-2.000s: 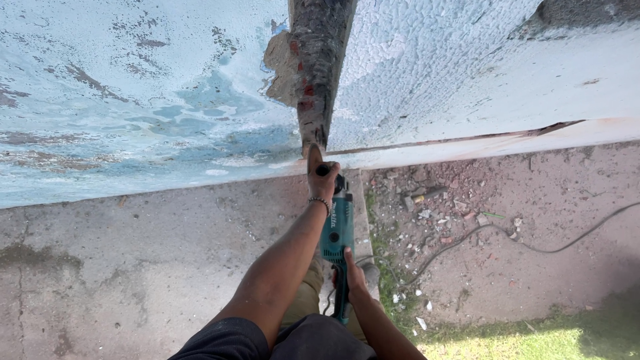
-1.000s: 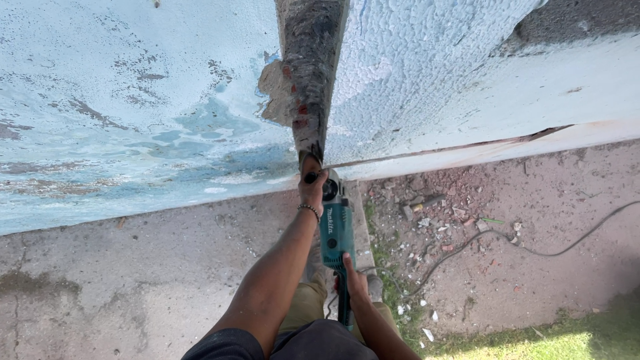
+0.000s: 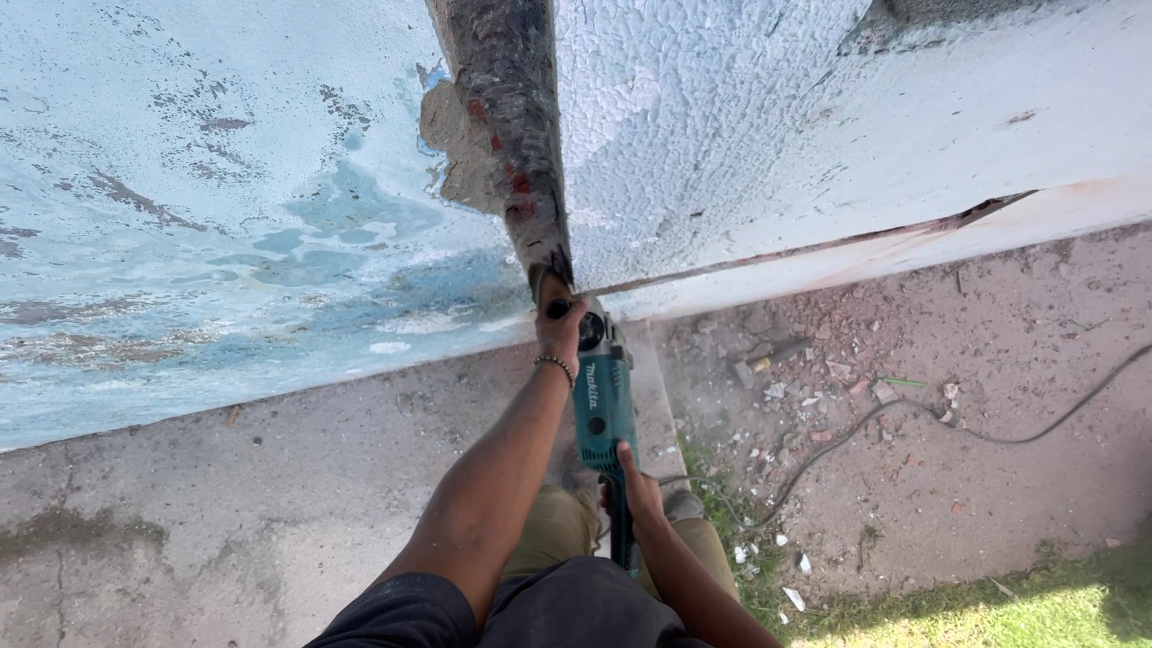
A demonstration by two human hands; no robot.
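A teal Makita angle grinder [image 3: 605,405] points away from me, its head against the foot of the wall's corner. My left hand [image 3: 560,328] is closed around the side handle near the head, with a beaded bracelet at the wrist. Farther back, my right hand [image 3: 635,490] grips the rear handle, thumb along the body. Above the head runs a rough, chipped strip of bare masonry [image 3: 513,117] with red patches, between blue peeling paint [image 3: 225,198] on the left and textured pale paint [image 3: 684,135] on the right. The disc is mostly hidden.
A grey power cord [image 3: 837,441] curves across the dirt at right, beside rubble and broken chips [image 3: 792,387]. A concrete slab [image 3: 270,486] lies at left, grass [image 3: 1008,607] at lower right. A long crack [image 3: 810,245] crosses the lower right wall. My shoe [image 3: 684,506] is near the grinder.
Both hands keep their hold on the grinder, which stays at the foot of the corner. The view has shifted slightly.
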